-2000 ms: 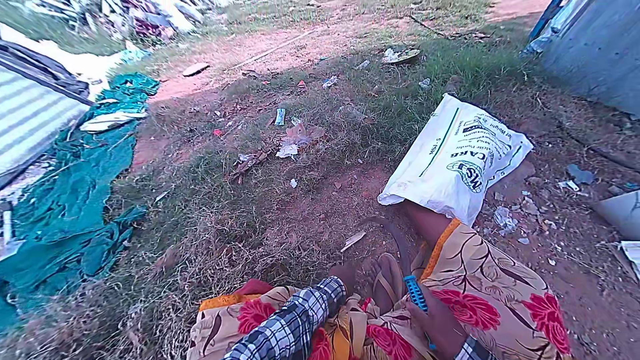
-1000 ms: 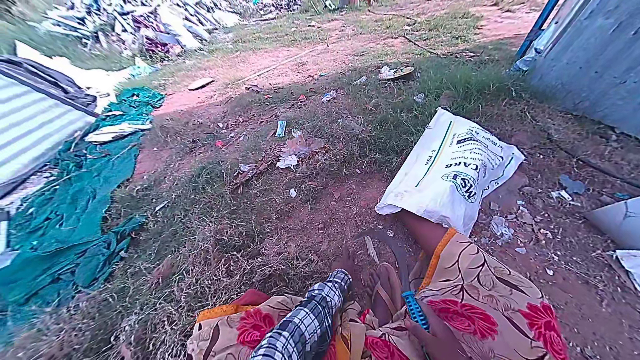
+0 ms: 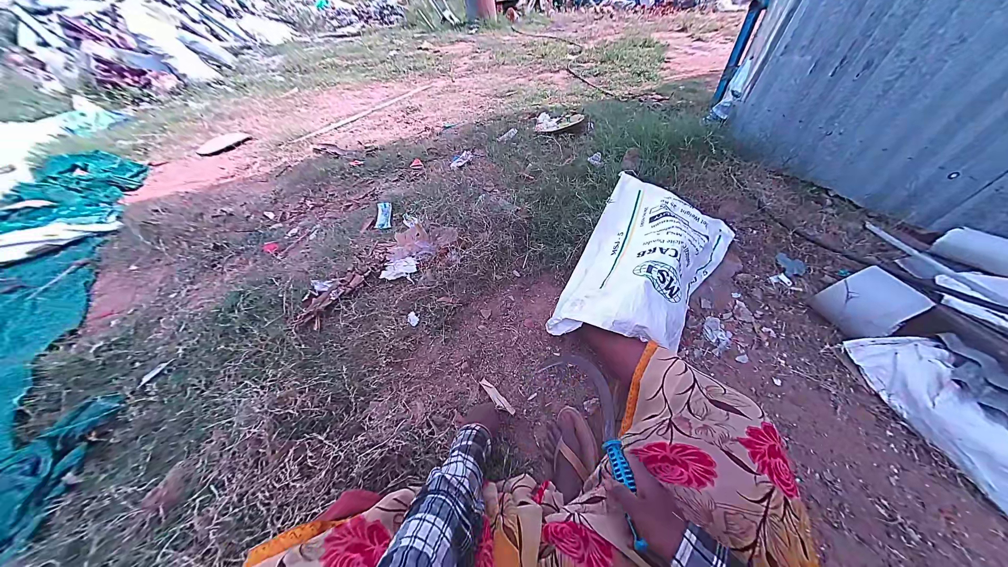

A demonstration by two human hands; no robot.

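My right hand (image 3: pixel 650 504) is closed around the blue handle of a sickle (image 3: pixel 609 402), whose curved blade points up and to the left, above my sandalled foot (image 3: pixel 573 449). My left hand (image 3: pixel 484 417), at the end of a checked sleeve, is low over the ground beside dry grass (image 3: pixel 370 449); its fingers are too dark to make out. A pale flat scrap (image 3: pixel 498 396) lies right at its fingertips. A white printed woven sack (image 3: pixel 642 260) covers my lower leg, beyond the floral cloth (image 3: pixel 709 449) over my knee.
Green netting (image 3: pixel 39 315) spreads along the left side. Litter and a broken piece of wood (image 3: pixel 331 299) lie on the grassy soil ahead. At the right are a corrugated metal sheet wall (image 3: pixel 874 102), pale sheet pieces (image 3: pixel 870 303) and a white plastic sheet (image 3: pixel 937 402). A scrap heap (image 3: pixel 134 39) stands far left.
My left hand has moved forward from near my lap to the ground beside the pale scrap. The sickle stays in my right hand. The view has shifted somewhat.
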